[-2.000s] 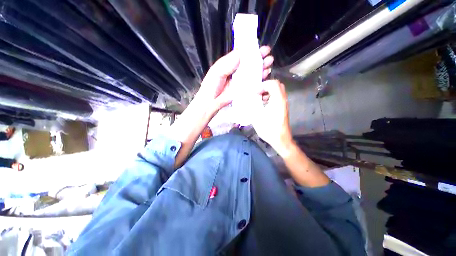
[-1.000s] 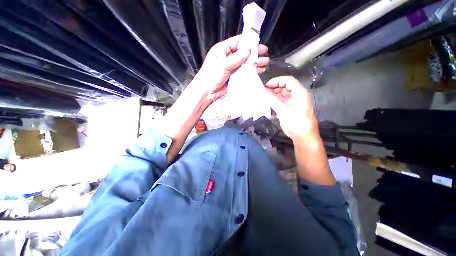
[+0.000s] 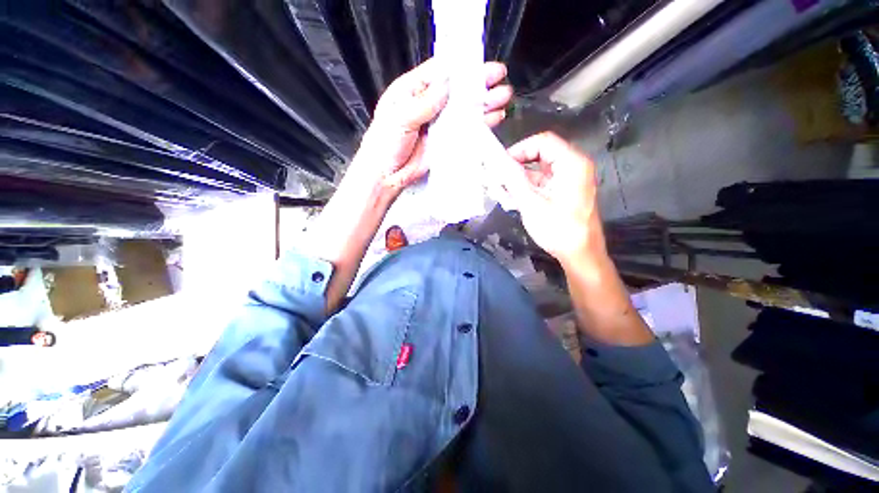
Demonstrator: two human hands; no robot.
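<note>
A bunch of white paper tags (image 3: 459, 125) is held upright in front of my chest, overexposed, its top cut off by the upper edge. My left hand (image 3: 410, 120) is wrapped around the middle of the bunch, with fingertips showing on its right side. My right hand (image 3: 559, 197) is at the lower right of the bunch, thumb and fingers bent together at the edge of a tag. Glare hides the exact contact and any print.
Dark garments under shiny film (image 3: 193, 72) hang ahead and left. A pale long cover (image 3: 636, 53) hangs ahead right. Dark garments (image 3: 810, 226) hang on the right rail. White goods (image 3: 116, 395) lie at left. Another person's hand (image 3: 42, 338) shows at the far left edge.
The bunch has moved up in the picture. Its lower ends were fanned out a second ago and now blur in glare. My right hand moved away from my left hand over the two seconds.
</note>
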